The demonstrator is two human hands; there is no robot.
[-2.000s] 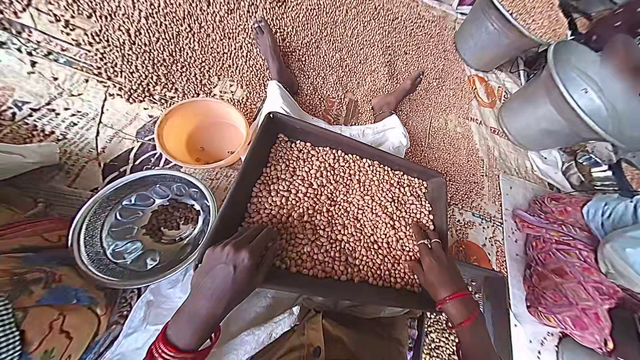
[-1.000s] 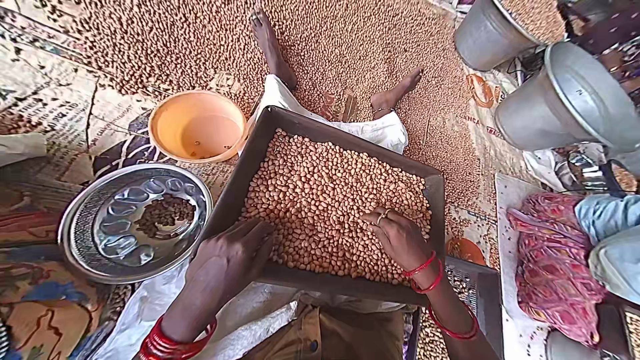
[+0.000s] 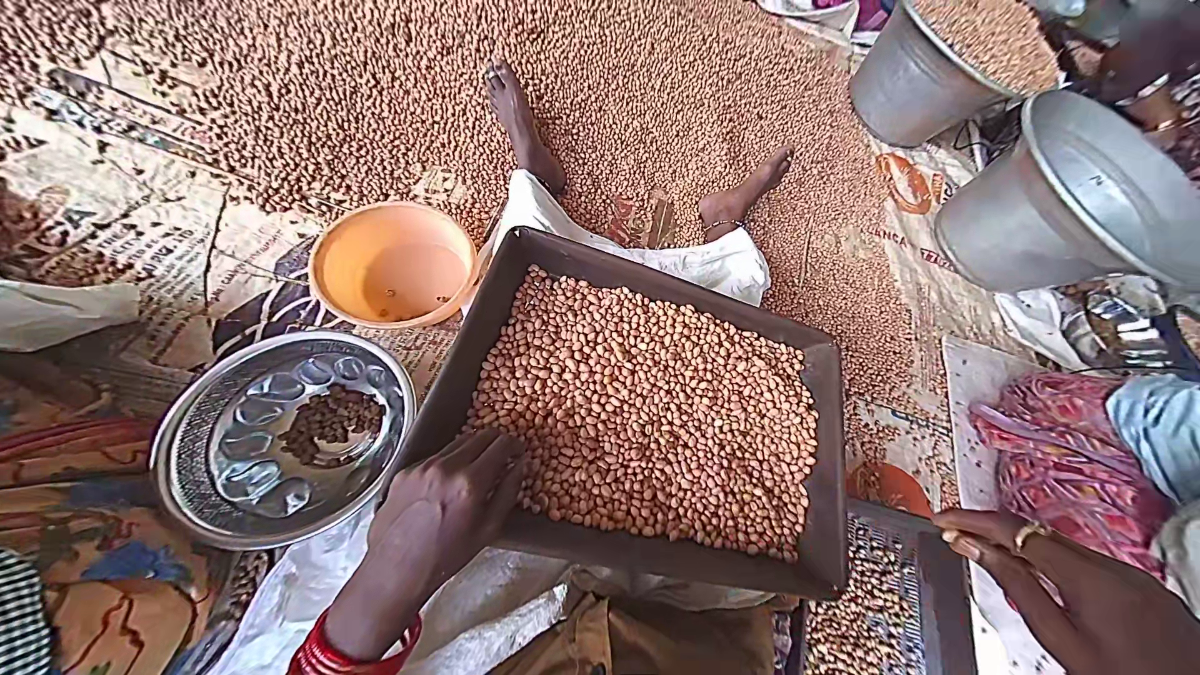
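Note:
A dark rectangular tray [image 3: 825, 403] full of pinkish-tan nuts, apparently peanuts [image 3: 647, 412], rests tilted over the lap. My left hand [image 3: 450, 516], with red bangles, lies over the tray's lower left side, its fingertips at the nuts; whether it grips anything is hidden. My right hand [image 3: 1059, 572], wearing a ring, is off the tray at the lower right, above the edge of a second dark tray [image 3: 947, 591] with a mesh-like base and nuts. Its thumb and fingers are close together; anything between them cannot be made out.
Left of the tray stand an orange plastic bowl [image 3: 394, 267] and a round steel plate [image 3: 178, 469] holding small dark pieces. Nuts [image 3: 637, 103] cover the printed sheets around two bare feet. Metal buckets [image 3: 1003, 225] stand upper right, beyond a pink cloth bundle [image 3: 1069, 459].
My right hand has left the nuts in the tray and moved right, beyond its edge. My left hand stays at the tray's lower left side.

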